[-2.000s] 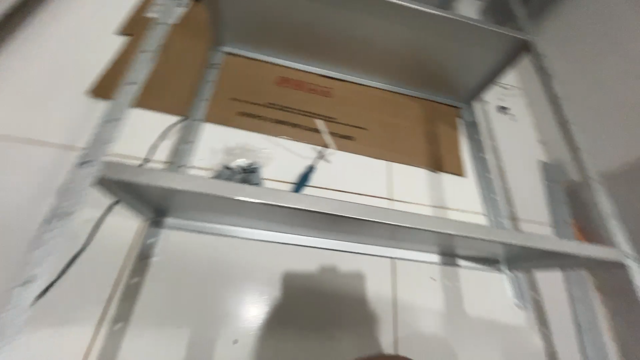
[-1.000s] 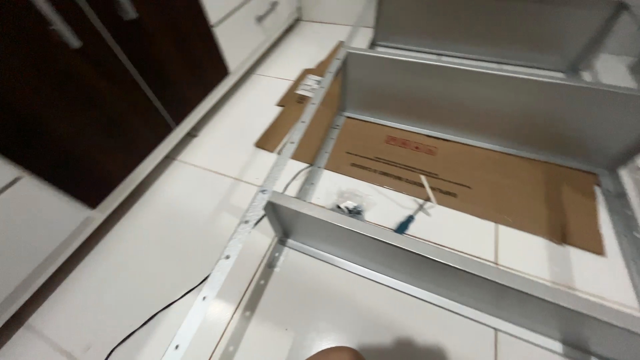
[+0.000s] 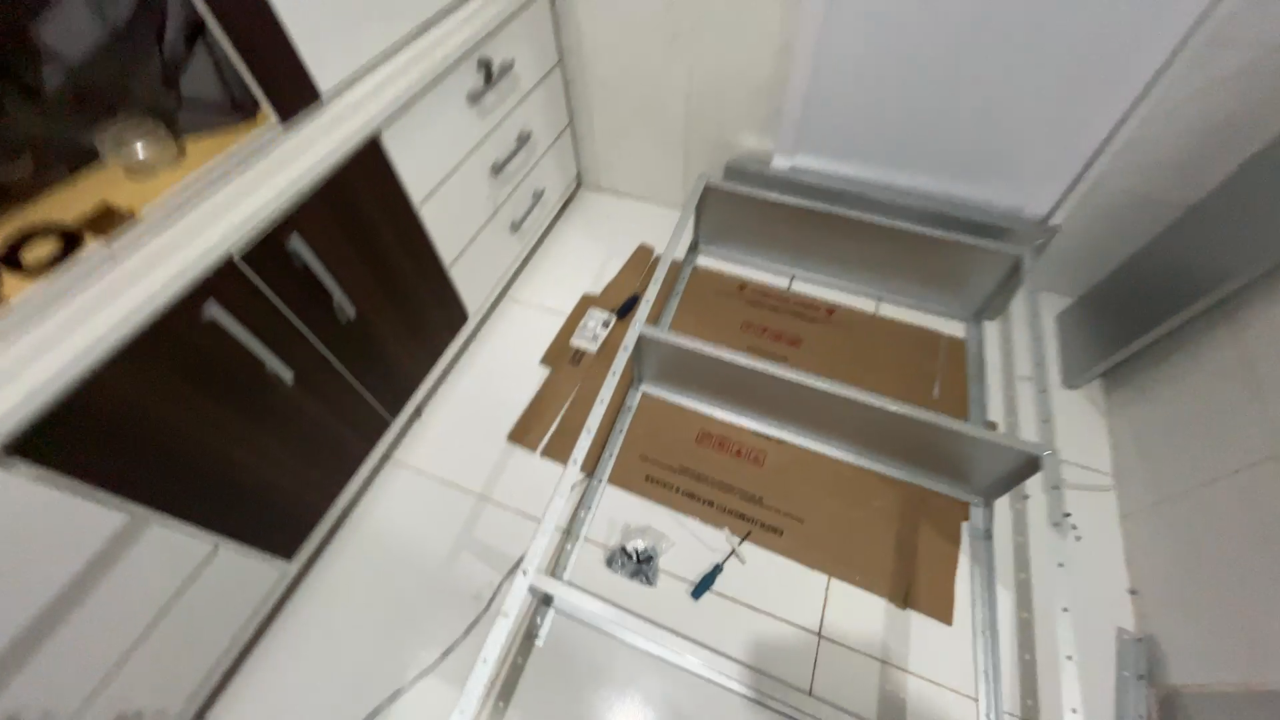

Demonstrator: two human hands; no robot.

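Note:
Neither of my hands is in view. A grey metal shelving frame lies on its side on the white tiled floor, with a shelf panel (image 3: 830, 400) across its middle and another shelf panel (image 3: 860, 240) beyond it. Flattened cardboard (image 3: 780, 500) lies beneath. Between the uprights, a clear plastic bag of small dark hardware (image 3: 635, 560) rests on the tiles, left of a blue-handled screwdriver (image 3: 708, 580). A second screwdriver (image 3: 627, 306) and a small white item (image 3: 592, 330) lie on the cardboard, left of the frame's perforated upright (image 3: 600, 410).
Dark cabinet doors (image 3: 250, 340) and white drawers (image 3: 510, 150) line the left side. A thin cable (image 3: 450, 645) crosses the floor near the left upright. Loose perforated metal posts (image 3: 1065, 620) lie at right, and a grey panel (image 3: 1170, 270) leans against the wall.
The view has swung widely, bringing the cabinets, drawers and more of the frame into sight. The rounded bit of skin at the bottom edge earlier is out of view.

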